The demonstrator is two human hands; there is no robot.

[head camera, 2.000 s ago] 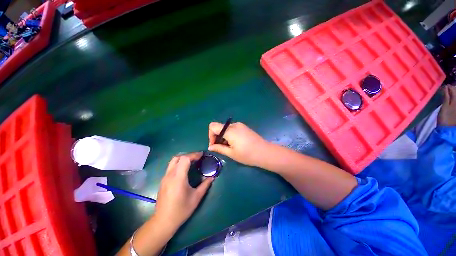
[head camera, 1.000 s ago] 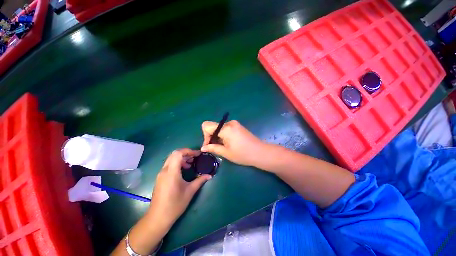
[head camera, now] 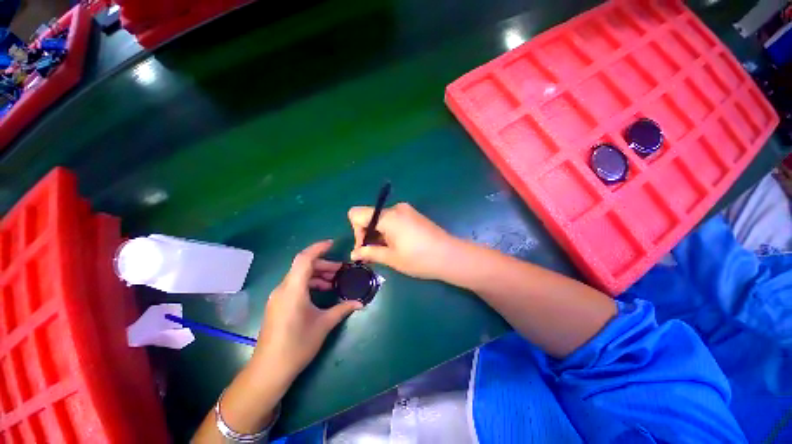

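A round dark watch head [head camera: 355,284] with a shiny rim is near the bench's front edge. My left hand [head camera: 300,303] holds it from the left, thumb at its lower edge and fingers at its upper left. My right hand [head camera: 408,241] is just above and right of it, closed on a thin black pencil-like tool [head camera: 379,212] that stands nearly upright. The tool's lower tip is hidden by my fingers, close to the watch head's upper rim. Whether the tip touches the rim cannot be told.
A red pocketed tray [head camera: 569,186] at the right holds two watch heads [head camera: 609,163]. Red trays [head camera: 52,303] are stacked at the left. A white bottle [head camera: 195,264] lies beside them, above a white piece [head camera: 161,327] and a blue stick [head camera: 213,330]. A filled tray [head camera: 76,65] is far left.
The watch face has gone from bright reflection to dark. My right hand has moved slightly left, and the black tool is now more upright. My left fingers have spread a little.
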